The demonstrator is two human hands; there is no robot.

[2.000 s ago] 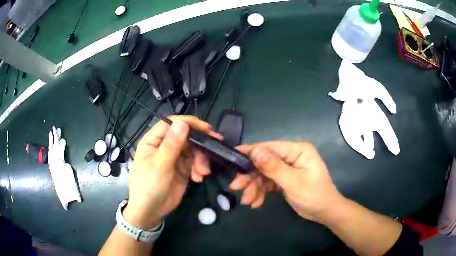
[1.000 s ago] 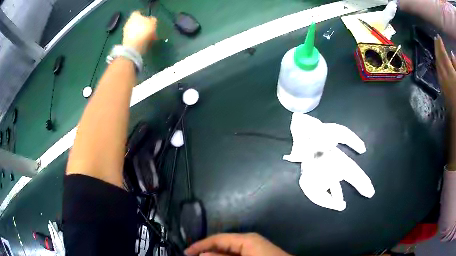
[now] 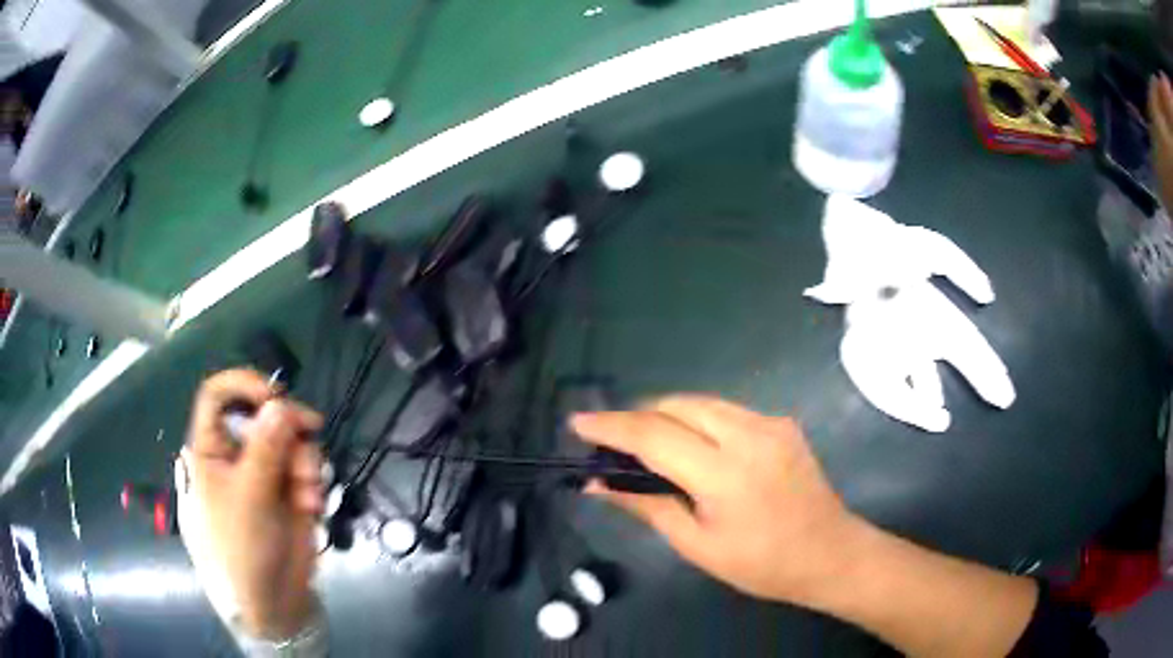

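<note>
My right hand (image 3: 733,501) grips the black body (image 3: 637,477) of a gooseneck lamp unit. Its thin black stem (image 3: 502,460) runs left towards my left hand (image 3: 257,495), whose bent fingers hold the round head (image 3: 239,418); this end is blurred. Behind and between my hands lies a pile of black lamp bodies (image 3: 476,312) with crossed stems. White round heads show at the pile's upper right (image 3: 621,171) and below it (image 3: 558,618).
A green conveyor (image 3: 450,77) carries spaced units beyond a white strip (image 3: 515,122). At right lie a crumpled white glove (image 3: 907,309), squeeze bottle (image 3: 849,122), red-yellow tin (image 3: 1029,109) and black phone-like rectangle (image 3: 1126,116). Another person's hand (image 3: 1163,135) shows at the right edge. A metal post stands left.
My left hand has come back from the conveyor to the bench, and a unit is now stretched between both hands. The view has shifted left. The other person's hand has mostly left the picture.
</note>
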